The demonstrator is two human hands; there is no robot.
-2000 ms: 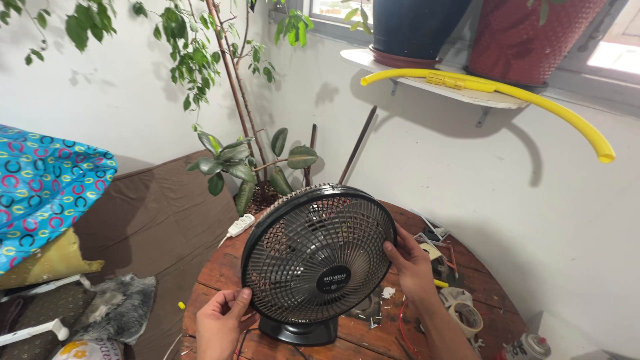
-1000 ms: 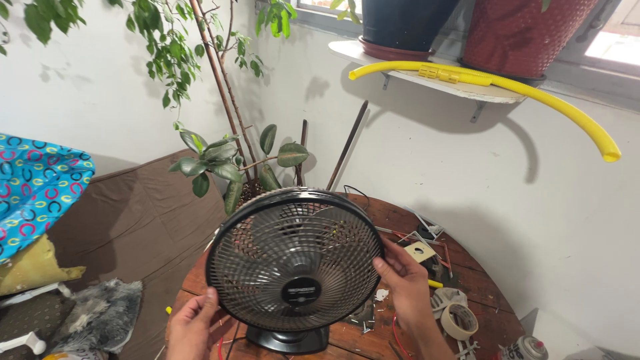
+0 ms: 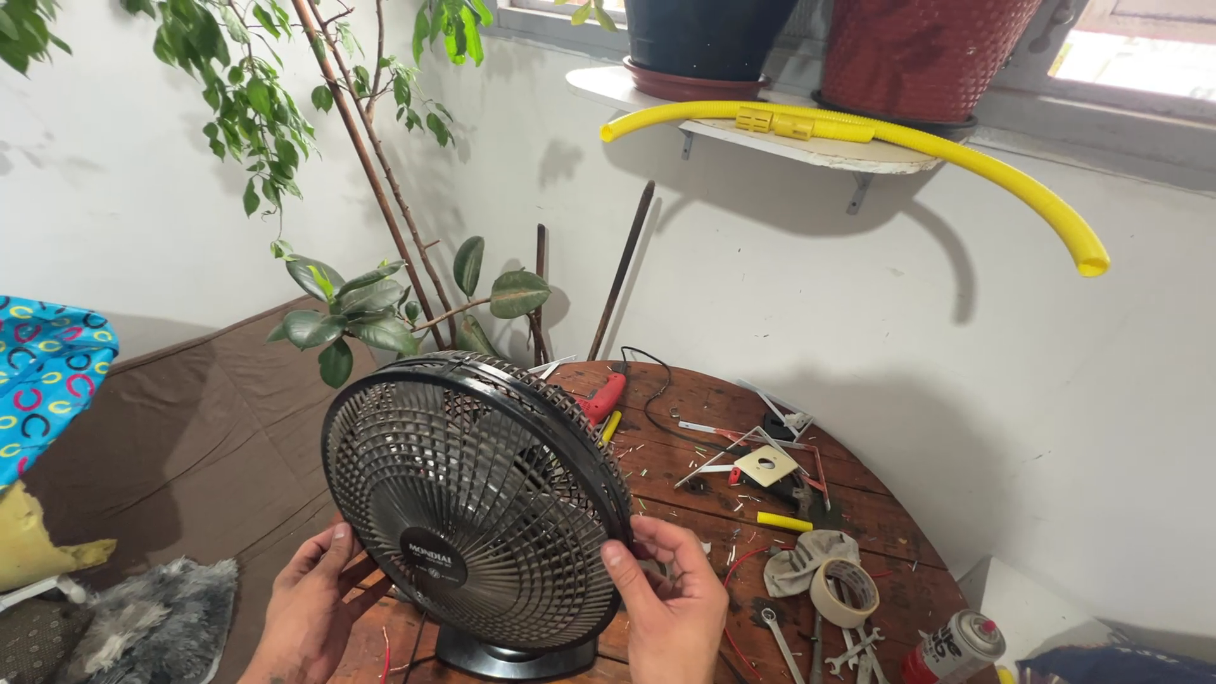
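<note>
A black Mondial table fan (image 3: 475, 513) stands on a round wooden table, its round grille turned toward the lower left and its base (image 3: 513, 655) resting on the boards. My left hand (image 3: 313, 589) touches the lower left rim of the grille with thumb and fingers. On the right rim, my right hand (image 3: 665, 589) grips the edge between thumb and fingers. Both hands hold the fan head from its two sides. The blades show only dimly through the grille, and the back of the fan is mostly hidden.
On the wooden table (image 3: 684, 399) lie a red tool (image 3: 603, 397), a cream plate (image 3: 766, 465), masking tape (image 3: 845, 593), wrenches (image 3: 784, 646) and a spray can (image 3: 955, 646). A yellow corrugated hose (image 3: 1007, 176) sticks out from the wall shelf (image 3: 608, 85). Plants (image 3: 361, 313) stand behind.
The fan head has turned from facing me toward the lower left, with my hands still at its sides. The red tool behind it now shows.
</note>
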